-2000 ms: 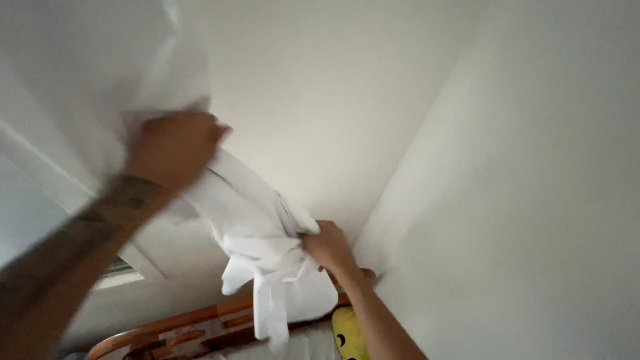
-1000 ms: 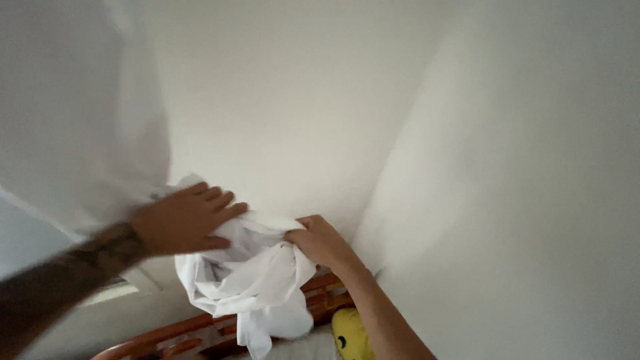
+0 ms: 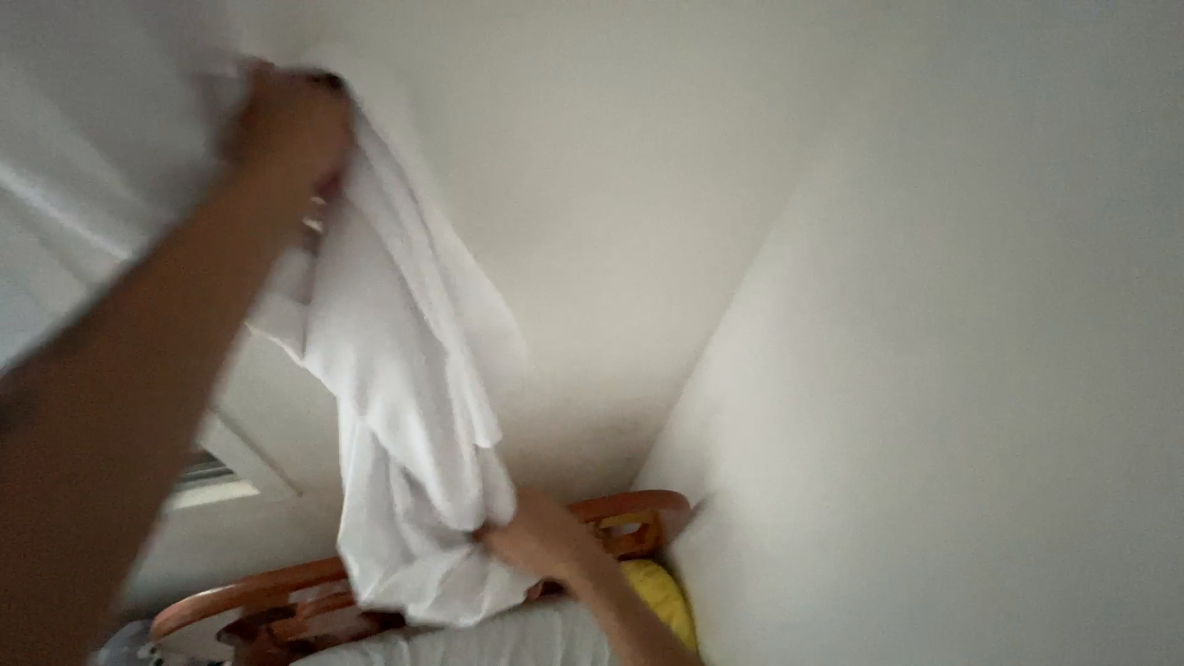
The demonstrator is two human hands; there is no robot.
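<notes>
A length of white fabric [image 3: 398,351] hangs in folds between my two hands. My left hand [image 3: 291,120], blurred and raised at the upper left, grips its upper part; more white cloth [image 3: 102,111] spreads beyond that hand to the left edge. Low in the middle, my right hand [image 3: 532,536] holds the bunched lower end, its fingertips partly hidden in the folds.
Below the fabric is a carved wooden bed headboard [image 3: 250,592], with a pale striped bed surface [image 3: 462,643] and a yellow cushion or plush item [image 3: 659,592] before it. Pale walls meet in a corner behind. A white frame [image 3: 240,453] stands at left.
My left hand has risen from beside the bunched fabric to the upper left and now grips it. The fabric is stretched longer between my hands.
</notes>
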